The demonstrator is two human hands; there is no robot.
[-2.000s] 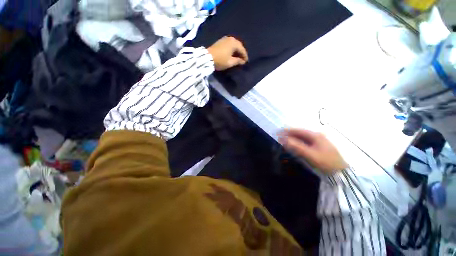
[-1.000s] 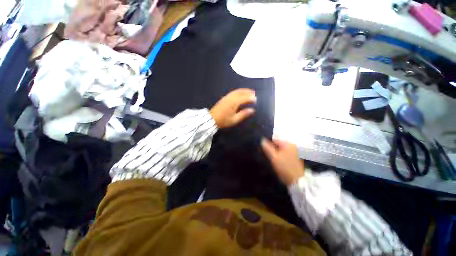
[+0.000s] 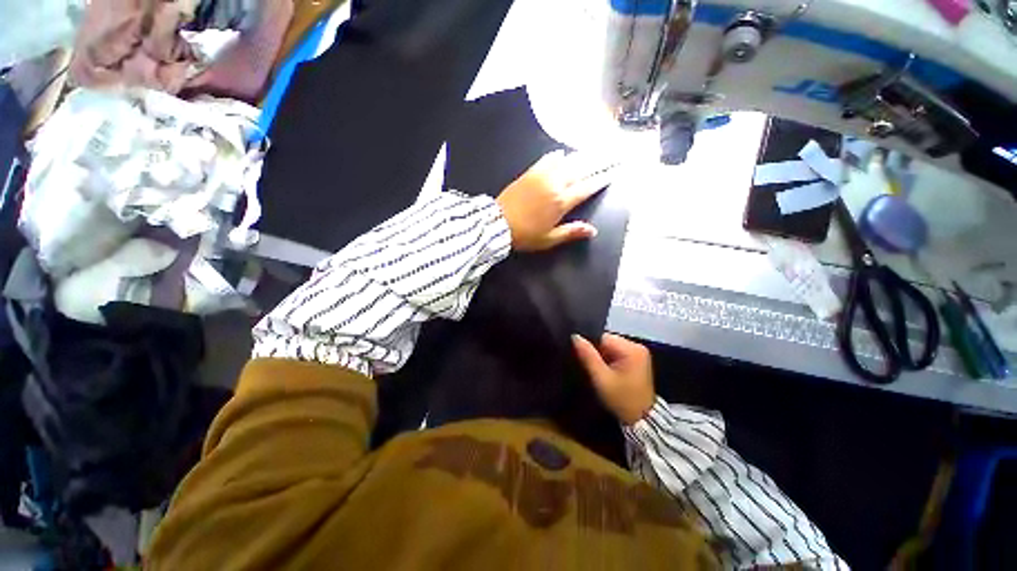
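A black fabric panel [image 3: 368,123] lies over the white machine table and hangs over the wearer's lap. My left hand [image 3: 549,204] lies flat on the fabric just left of and in front of the needle area, fingers pointing toward it. My right hand [image 3: 618,375] pinches the fabric's right edge at the table's front edge, thumb on top. The sewing machine head [image 3: 714,67] stands above, with its presser foot area [image 3: 636,121] in strong glare, so the needle and the fabric edge there are hard to see.
A phone with pale strips [image 3: 794,199], a round purple item [image 3: 893,223], black scissors [image 3: 889,320] and a small green-handled tool [image 3: 972,337] lie right of the needle. White scraps [image 3: 145,167] and pink-brown cloth [image 3: 139,45] heap at left. A printed scale [image 3: 725,318] runs along the front edge.
The view has turned toward the machine. My left hand has moved forward with the fabric toward the needle, its fingers now extended. My right hand has moved from over the table edge onto the fabric's right edge.
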